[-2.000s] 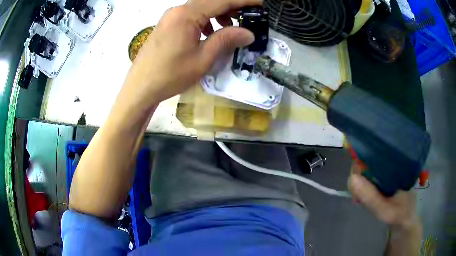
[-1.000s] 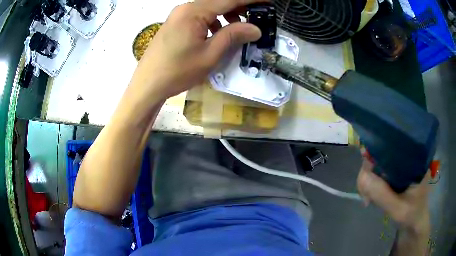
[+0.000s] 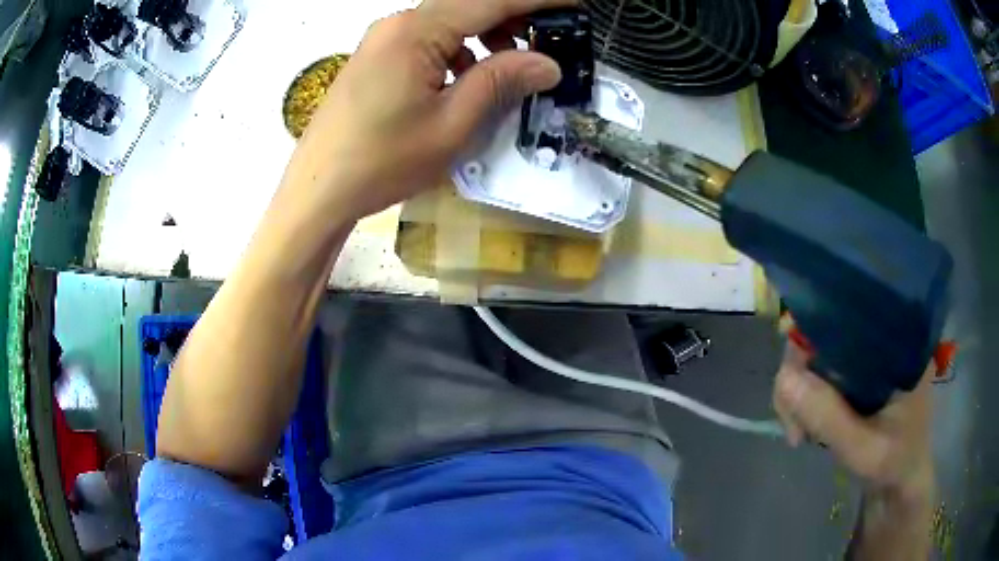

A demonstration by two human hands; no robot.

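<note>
My left hand [image 3: 438, 104] holds a black component [image 3: 562, 60] upright over the white cover [image 3: 537, 192]. The cover lies on the yellow-brown holding block [image 3: 498, 252], which has pale tape across it. My right hand [image 3: 849, 422] grips the dark teal soldering gun [image 3: 838, 274] by its handle, at the orange-red trigger. The gun's scorched tip is at the centre of the cover, just below the component. The contact point itself is too small to make out. Part of my left hand's fingers is hidden behind the component.
A flux tin [image 3: 314, 96] stands left of the block. Soldered assemblies [image 3: 107, 110] lie at far left. A black fan [image 3: 685, 38] is behind the cover. A blue crate [image 3: 942, 82] is at far right, another blue crate [image 3: 310, 438] below left. A pale cord [image 3: 613, 386] hangs at the bench edge.
Over the last two seconds the view shifted slightly. Both hands keep their grips, and the gun's tip stays at the cover's centre.
</note>
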